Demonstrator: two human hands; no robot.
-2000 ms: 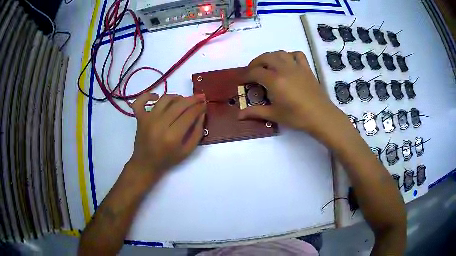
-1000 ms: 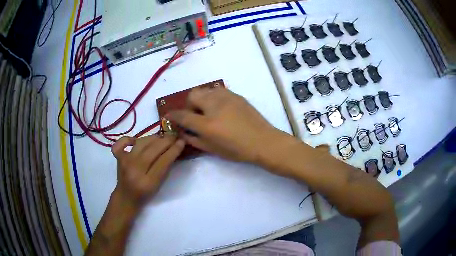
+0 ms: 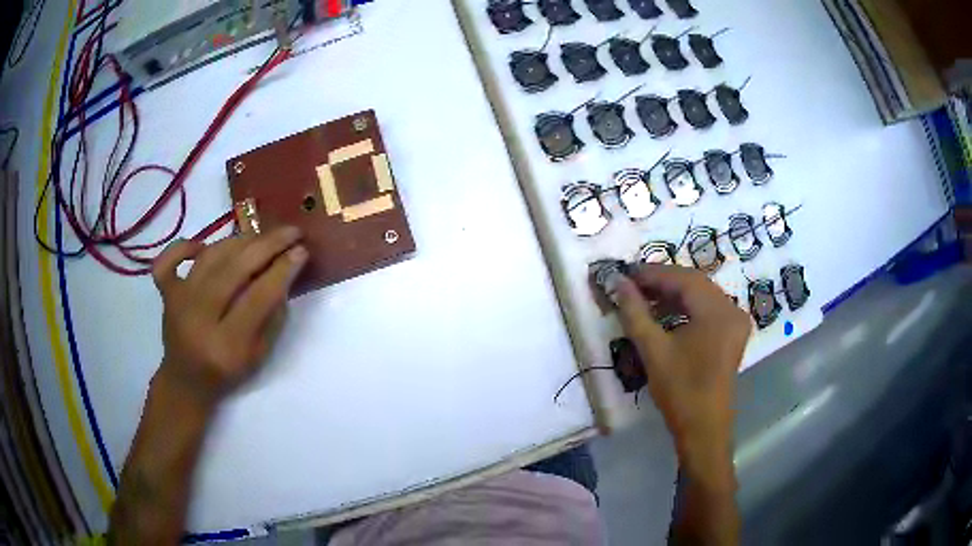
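Observation:
The reddish-brown test fixture (image 3: 275, 160) lies on the white bench with its cream-framed nest (image 3: 355, 181) empty. My left hand (image 3: 229, 304) rests on the fixture's lower left part, fingers together near the brassy contact terminals (image 3: 247, 217); it holds no visible part. My right hand (image 3: 693, 331) is over the lower left of the foam tray (image 3: 524, 203), thumb and fingers pinching a dark miniature speaker (image 3: 610, 275) at a tray pocket. Whether the speaker is fully seated is hidden. Another speaker (image 3: 629, 365) with a long lead wire sits just below.
Rows of dark and shiny speakers fill the foam tray. The grey tester (image 3: 197, 45) stands at the top left, with red and black test leads (image 3: 176, 192) looped below it. Stacked trays (image 3: 23, 352) are at the far left. Brown layered edges (image 3: 890, 64) are at the upper right.
My right hand has moved from the fixture to the tray, and the nest is now uncovered and empty. My left hand stays at the fixture's left side. The whole view has shifted rightward.

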